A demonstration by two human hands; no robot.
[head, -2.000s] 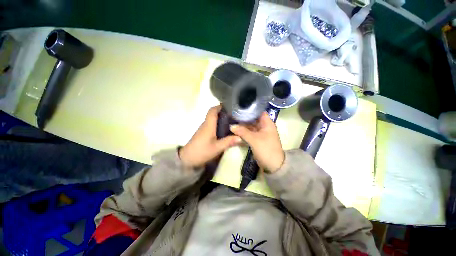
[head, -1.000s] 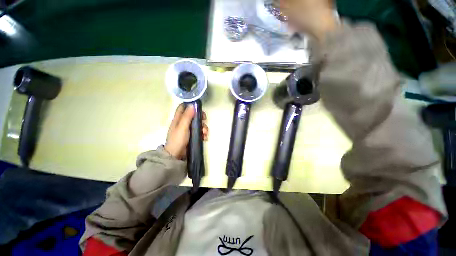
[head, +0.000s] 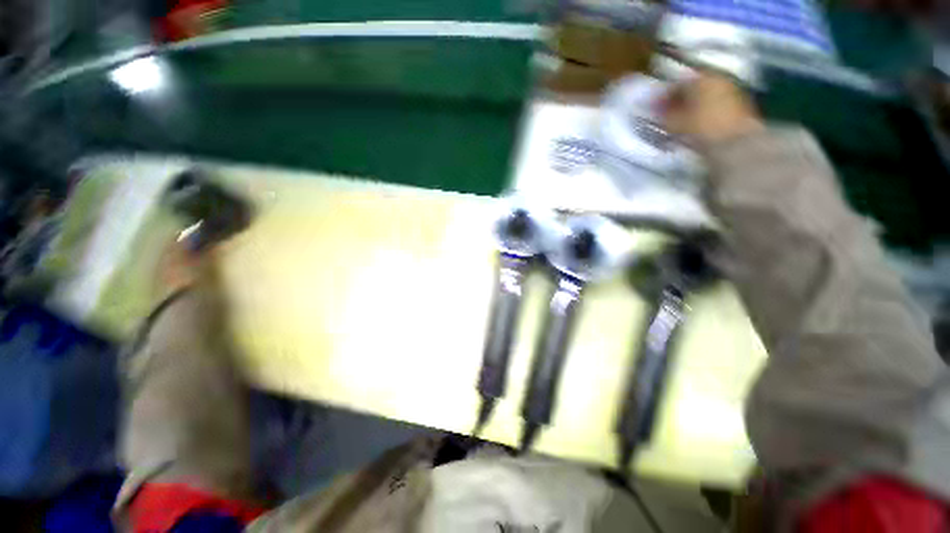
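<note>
The frame is blurred. My left hand (head: pixel 182 265) is at the far left, closed around the handle of a dark hair dryer whose head (head: pixel 221 211) shows above the hand. My right hand (head: pixel 714 109) is at the white parts bowl (head: pixel 628 102) in the tray; its fingertips are too blurred to tell if they hold anything. Three more dryers lie side by side with heads away from me: a left one (head: pixel 502 323), a middle one (head: pixel 550 349) and a right one (head: pixel 648 364). My right sleeve passes close to the right one's head.
The white parts tray (head: pixel 536 156) lies beyond the dryers on the yellow bench (head: pixel 333 292). A brown carton (head: pixel 594 52) and a blue-patterned tray (head: pixel 755 19) are behind it. The green conveyor belt (head: pixel 344 130) runs along the far side.
My left hand has left the left dryer of the row and moved far left to another dryer. My right hand stays over the bowl. The view has shifted, showing the carton.
</note>
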